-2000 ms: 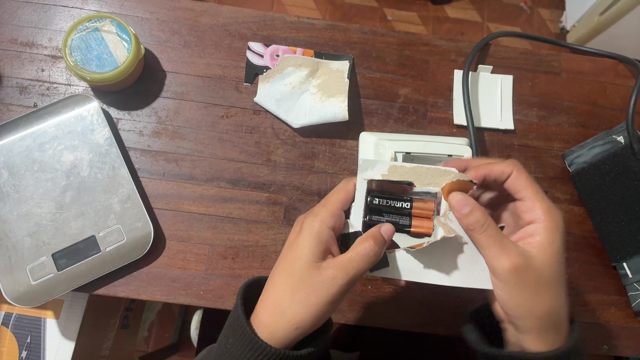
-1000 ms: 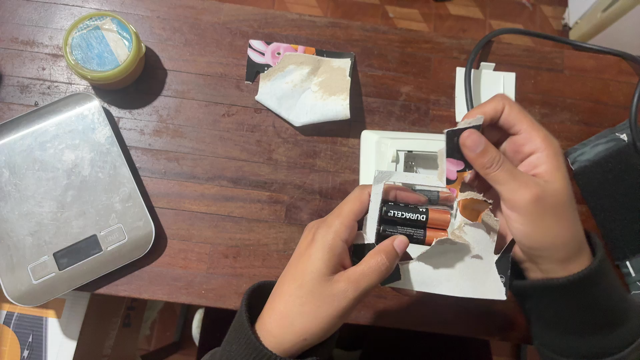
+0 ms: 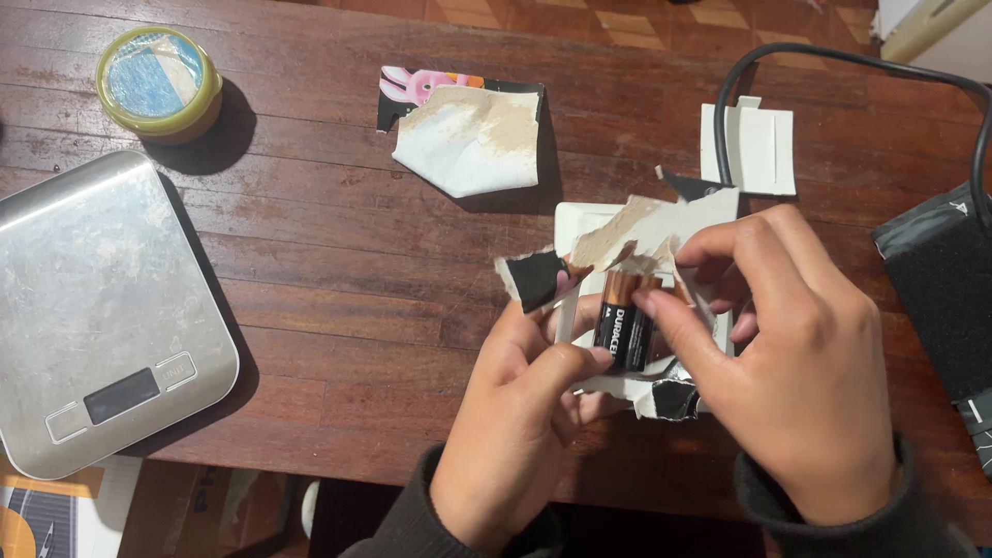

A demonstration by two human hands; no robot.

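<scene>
Both my hands hold a torn cardboard battery pack (image 3: 678,225) above the table's near edge. Duracell AA batteries (image 3: 618,329), black with copper ends, show through its ripped opening. My left hand (image 3: 527,395) grips the pack from the lower left, its thumb against the batteries' lower ends. My right hand (image 3: 783,333) is on the pack's right side, with its thumb at the copper ends and its fingers behind the torn card. Beneath the pack lies a white plastic device (image 3: 577,221), mostly covered.
A torn piece of printed card (image 3: 480,139) lies further back. A white plastic cover (image 3: 763,151) sits under a black cable (image 3: 798,48) at the right, near a black object (image 3: 938,302). At the left are a kitchen scale (image 3: 116,310) and a round lidded tub (image 3: 155,85).
The battery pack has been turned, so the batteries that lay sideways now point away from me. My right hand has gone from the raised torn flap to the batteries' copper ends.
</scene>
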